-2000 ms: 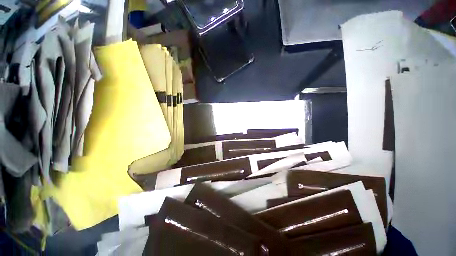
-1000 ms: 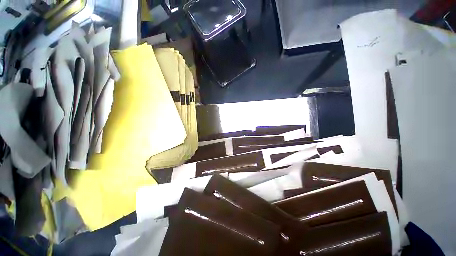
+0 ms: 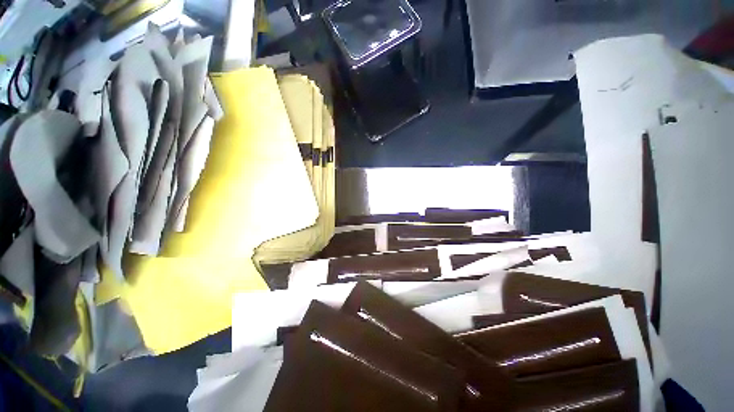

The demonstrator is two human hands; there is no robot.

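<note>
Dark brown zippered pocket panels [image 3: 555, 342] lie overlapping in a stack right in front of me, each with a shiny straight zip line. Off-white lining pieces [image 3: 257, 322] show under and between them. More brown panels [image 3: 386, 264] with pale pieces lie in rows behind. A bright white surface [image 3: 439, 189] shows beyond the stack. Neither of my hands is in the picture; what holds or supports the stack at the bottom is cut off.
Yellow cut pieces [image 3: 217, 265] and limp grey cut pieces [image 3: 129, 153] hang at the left. Large pale sheets [image 3: 700, 241] stand close at the right. A metal-framed stool [image 3: 374, 32] stands on the dark floor [image 3: 467, 129] ahead. A pale panel or box [image 3: 523, 40] is at the top right.
The surroundings and the stack have shifted rightward in view. The grey and yellow pieces show further into the picture from the left. The panels keep the same arrangement.
</note>
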